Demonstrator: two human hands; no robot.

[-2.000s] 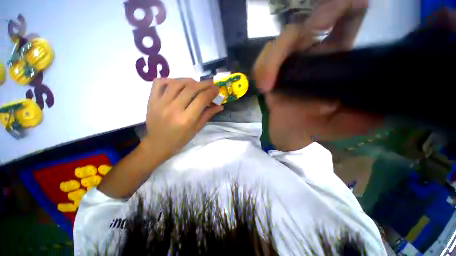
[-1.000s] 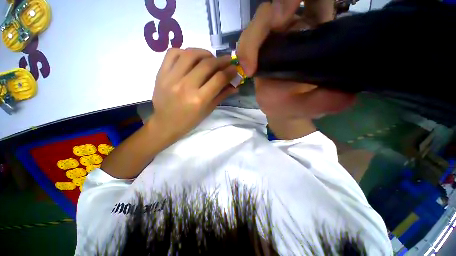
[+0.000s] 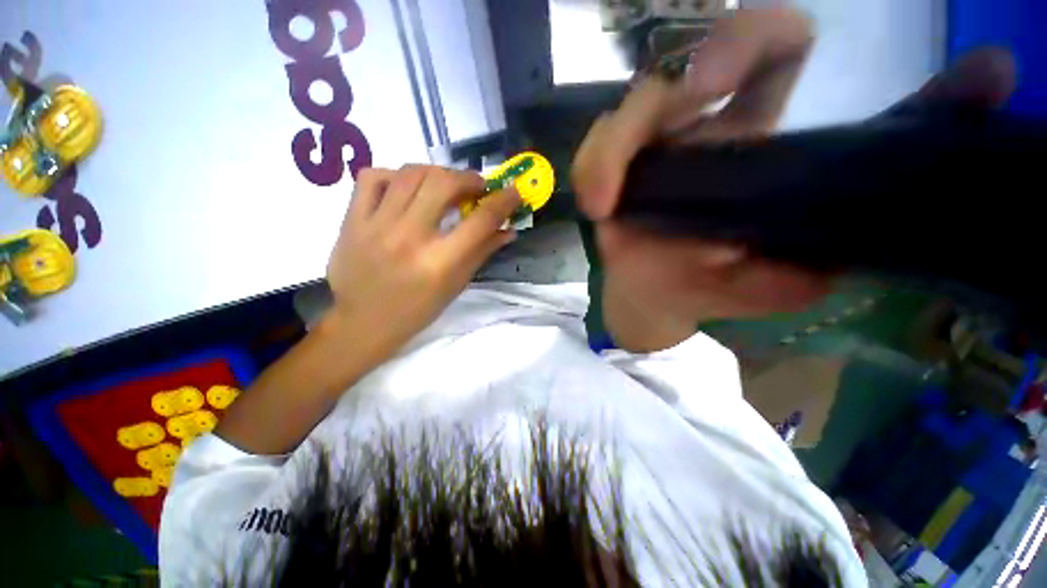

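Observation:
My left hand point(image 3: 408, 247) pinches a yellow housing with a green circuit board point(image 3: 530, 182) between thumb and fingers, just beyond the bench's right edge. The fingers hide its left part. My right hand point(image 3: 677, 218), blurred, is wrapped around the thick black electric screwdriver point(image 3: 804, 195), which runs off to the right. The right hand is to the right of the housing, with a gap between them. The screwdriver's tip cannot be made out.
Board-and-housing assemblies point(image 3: 44, 267) lie at the far left of the white bench point(image 3: 207, 172). A blue-rimmed red bin point(image 3: 86, 396) with several yellow housings sits below the bench edge. Grey equipment point(image 3: 677, 35) stands at the top, with a blue bin point(image 3: 997, 40) at the top right.
A second ago the right hand and screwdriver were against the housing. Now they are apart from it, to its right, and more of the housing shows. The camera view has also shifted.

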